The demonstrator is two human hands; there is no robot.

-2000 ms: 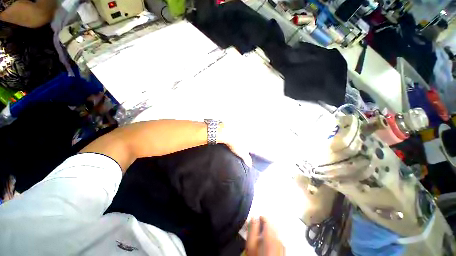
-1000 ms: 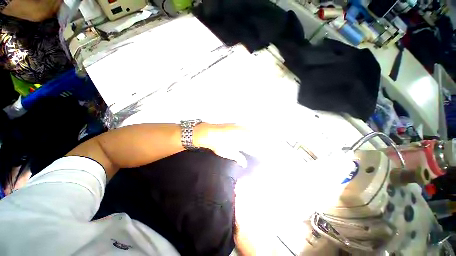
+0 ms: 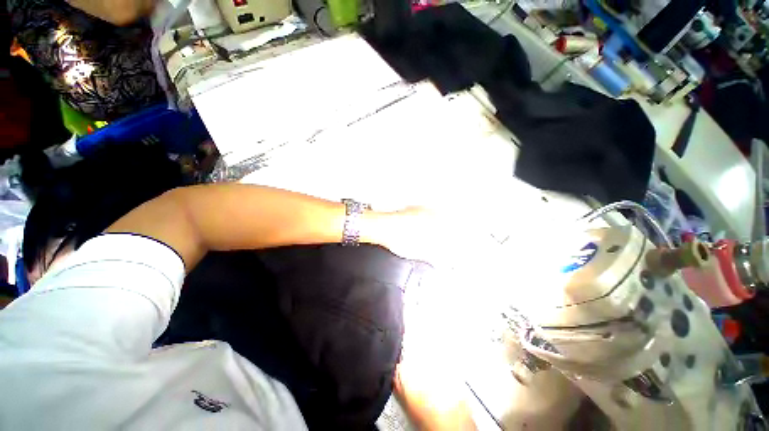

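Note:
A dark garment lies over my lap and the near table edge, slightly purplish under the lamp. My left hand, below a metal watch, reaches over the garment's far edge; its fingers are lost in glare. My right hand is at the garment's right edge near the bottom, mostly washed out and partly cut off. The cream sewing machine head stands right of my hands. Its needle area is hidden by glare.
Black cloth lies along the table's far side. A pink-red thread cone is beyond the machine. A blue bin with dark cloth is at the left. A person in a patterned top is at the upper left.
Over two seconds the view has shifted, so the machine head appears lower. My right hand has moved from below to beside the garment's edge. Since one second ago my hands have barely changed.

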